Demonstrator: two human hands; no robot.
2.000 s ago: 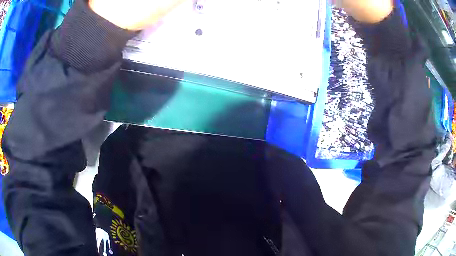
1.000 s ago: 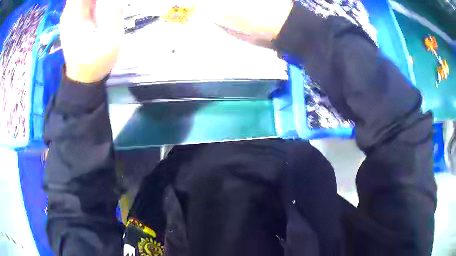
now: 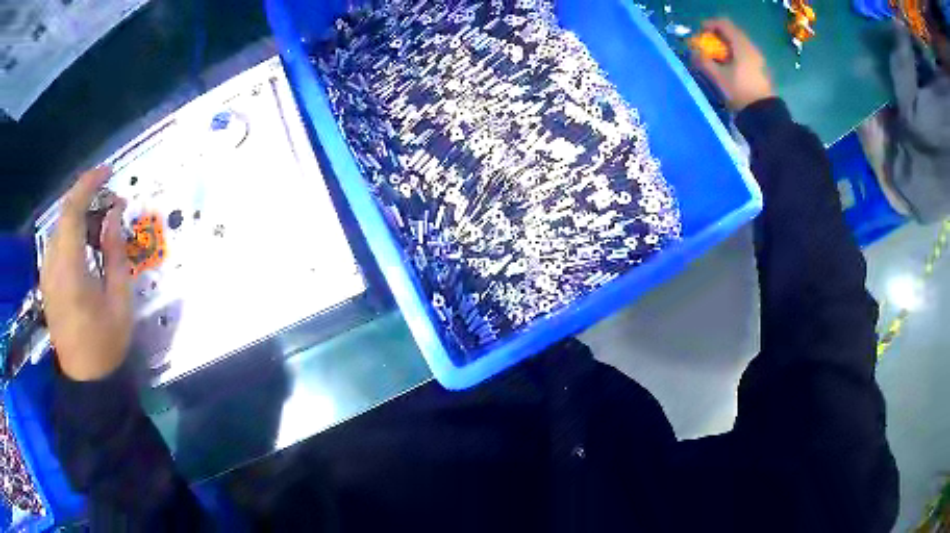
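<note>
An orange plastic part [image 3: 146, 245] sits on the white top of the assembly fixture [image 3: 260, 224] at the left. My left hand [image 3: 89, 281] is over the fixture's left side, fingers raised and apart beside that part, with a dark metallic piece partly behind the fingers. My right hand [image 3: 738, 68] is at the upper right, beyond the right bin, with its fingertips on another orange plastic part [image 3: 710, 46]. The right parts bin [image 3: 583, 309] is blue and full of black-and-silver terminals.
Loose orange parts [image 3: 800, 21] lie on the green bench [image 3: 844, 78] at the upper right. The left parts bin [image 3: 36, 458] shows at the lower left edge. Papers [image 3: 63, 42] lie at the upper left. Grey floor with a yellow-marked line is at the right.
The view has swung right. My right hand has moved from the fixture to the bench beyond the right bin and taken hold of an orange part. My left hand remains at the fixture's left.
</note>
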